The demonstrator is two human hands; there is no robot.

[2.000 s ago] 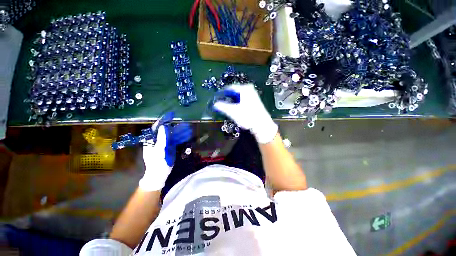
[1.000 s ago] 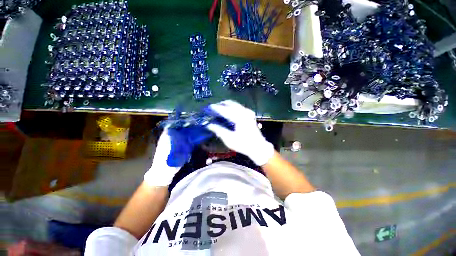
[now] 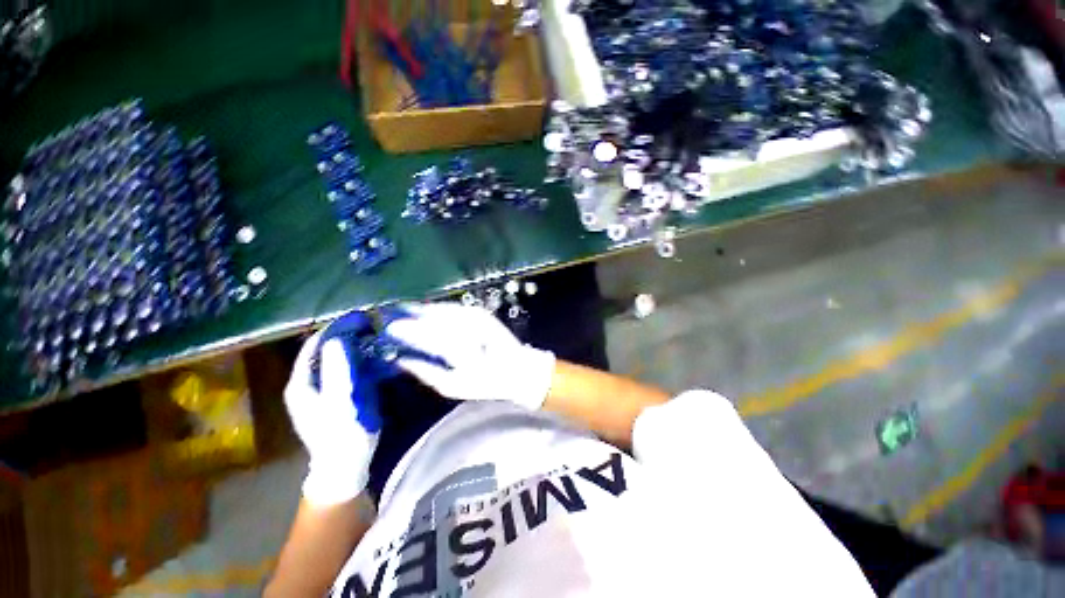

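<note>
My left hand (image 3: 336, 403), in a white and blue glove, grips a small blue circuit board strip (image 3: 376, 343) just below the bench edge. My right hand (image 3: 458, 353), gloved alike, meets the left hand, its fingertips on the strip; most of the strip is hidden by the gloves. Another PCB strip (image 3: 352, 199) lies on the green bench. To its right is a small heap of single boards (image 3: 467, 193), with discs hanging over the bench edge (image 3: 507, 294). The stack of panels (image 3: 117, 240) stands at left.
The open carton (image 3: 458, 126) holds thin blue pieces (image 3: 444, 72) and red handles (image 3: 391, 41). A white tray (image 3: 777, 166) under a tangled heap of wired boards (image 3: 736, 70) stands at right. A yellow basket (image 3: 216, 426) and a cardboard box (image 3: 129, 508) are below the bench at left.
The view has turned, and the bench edge now slants. My right hand has come from the bench edge to my left hand, and both are close together around the strip.
</note>
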